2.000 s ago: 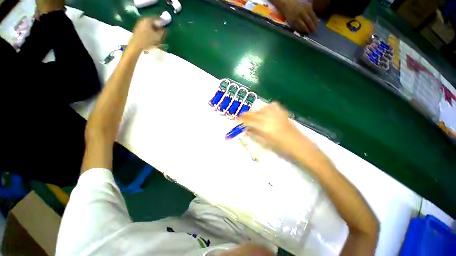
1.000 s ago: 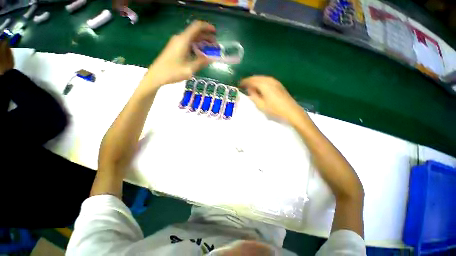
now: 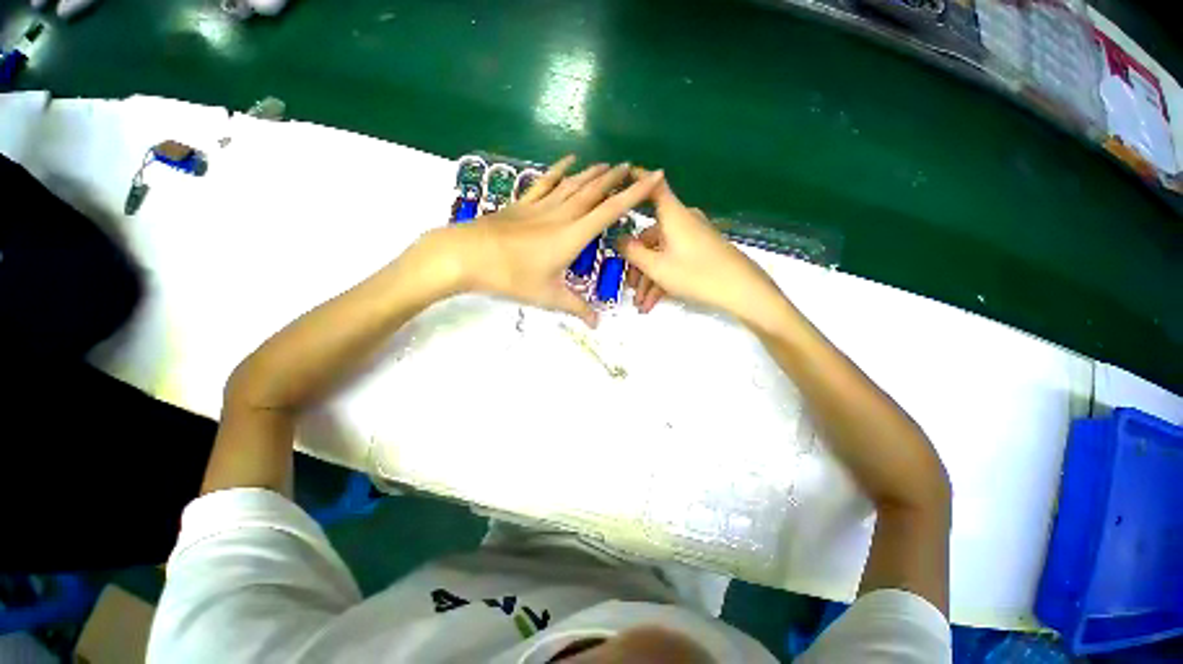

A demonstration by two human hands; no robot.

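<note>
A row of half-assembled units [image 3: 611, 278] lies side by side on the white bench strip, each with a pale rim, a green rounded end and a blue lower half. My left hand [image 3: 538, 240] lies flat over the middle of the row with spread fingers and hides several units. My right hand [image 3: 681, 253] is at the right end of the row, its fingers bent against the last unit. The fingertips of both hands meet above the row. A small pale yellow strip [image 3: 599, 353] lies below the hands.
The green conveyor belt [image 3: 389, 78] runs behind the row. A loose battery with board [image 3: 179, 158] lies at the left, near a neighbour's dark sleeve [image 3: 65, 285]. A clear plastic tray [image 3: 701, 499] is near my body. A blue plastic bin [image 3: 1129, 519] stands at the right.
My left hand has come down from above the belt, where it held a unit, onto the row. My right hand has closed in against the row's right end.
</note>
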